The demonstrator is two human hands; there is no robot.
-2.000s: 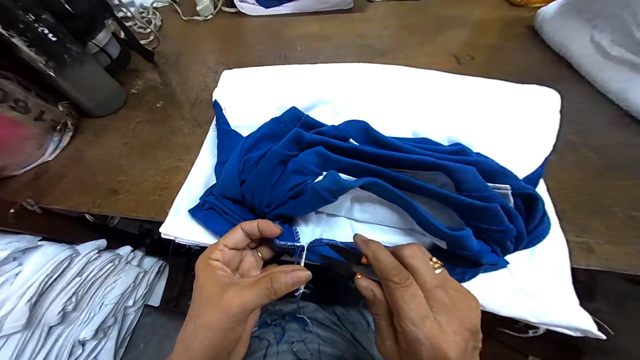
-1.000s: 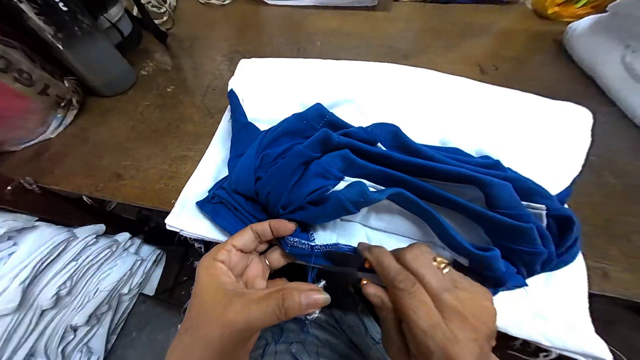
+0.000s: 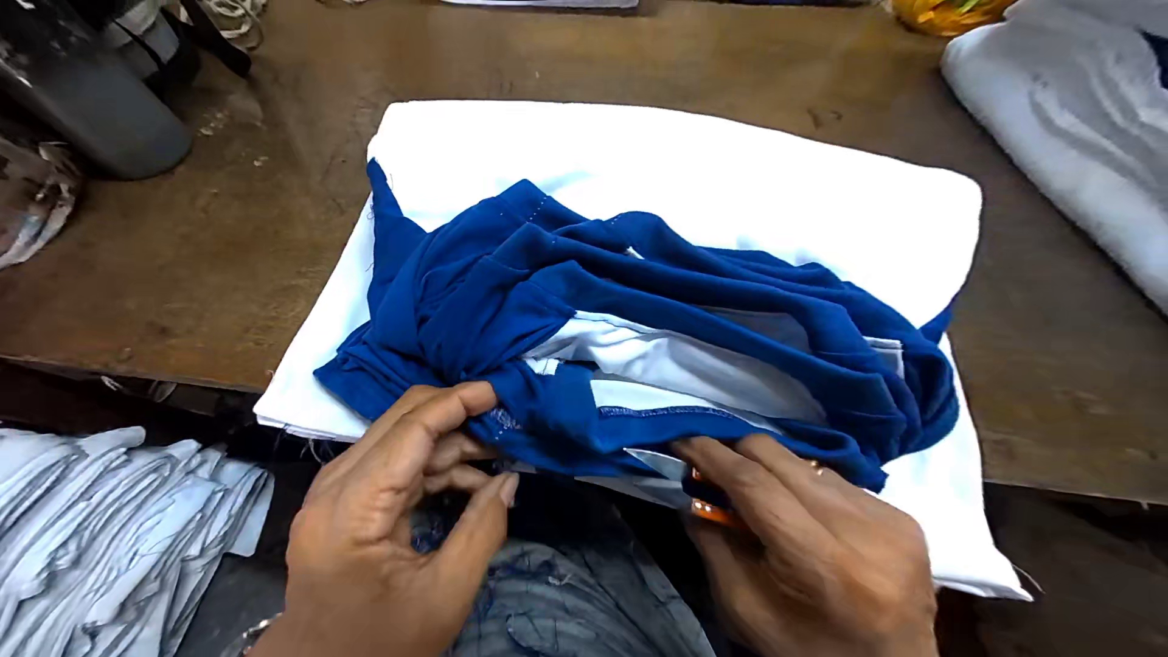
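Note:
A blue garment with white panels [image 3: 657,301] lies bunched on folded white fabric [image 3: 675,155]. My left hand [image 3: 401,511] is at the garment's near left edge; its fingertips rest on the blue cloth, and the thumb is apart from the forefinger. Whether it pinches the cloth is not plain. In my right hand [image 3: 812,538] is a small cutting tool with an orange and dark handle [image 3: 712,502], probably thread snips, its pointed metal blade lying against the blue hem. The fingers partly hide the tool.
Stacked white cloth pieces [image 3: 109,538] lie at the lower left. The wooden table [image 3: 182,301] ends in a near edge above my lap. A grey cylindrical object [image 3: 128,119] stands upper left, and a grey-white fabric pile [image 3: 1077,128] lies upper right.
White threads at my left fingertips in the earlier frames no longer show there. The left thumb has moved away from the garment's edge, and the tool's blade shows more plainly now.

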